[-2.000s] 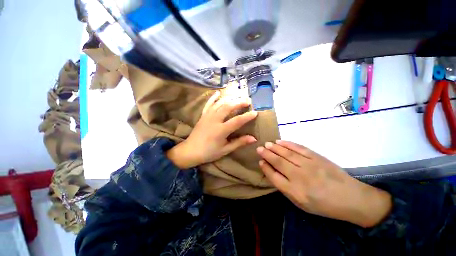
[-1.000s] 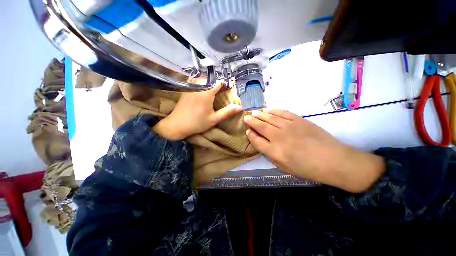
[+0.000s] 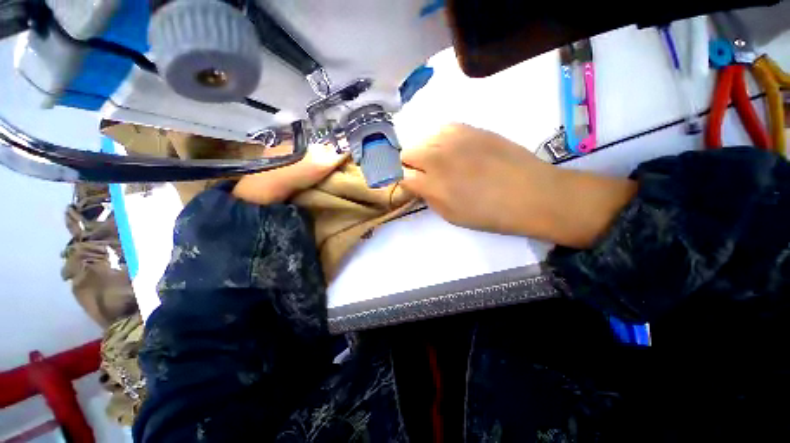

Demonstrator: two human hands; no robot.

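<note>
The tan-brown garment piece (image 3: 346, 221) lies bunched on the white table under the sewing machine head (image 3: 372, 43). My left hand (image 3: 281, 180) rests on the cloth left of the needle area, its fingers partly hidden behind the machine's shiny metal end. My right hand (image 3: 485, 177) is at the cloth's right edge, just right of the grey-blue ribbed cylinder (image 3: 379, 163), with its fingertips bent in at the cloth. The right fingertips are partly hidden, but they appear to grip the edge. The presser foot area (image 3: 325, 134) is small and partly covered.
Thread snips with blue and pink handles (image 3: 590, 108) lie right of my right hand. Red-handled scissors (image 3: 736, 108) and a yellow-orange handle lie at far right. A dark case (image 3: 520, 30) overhangs at the top. Brown bundles (image 3: 95, 268) hang left of the table (image 3: 450, 260).
The view has turned and shifted. My right hand has moved up beside the ribbed cylinder, its fingers now bent instead of flat. The cloth's near part has drawn towards the machine, baring more table.
</note>
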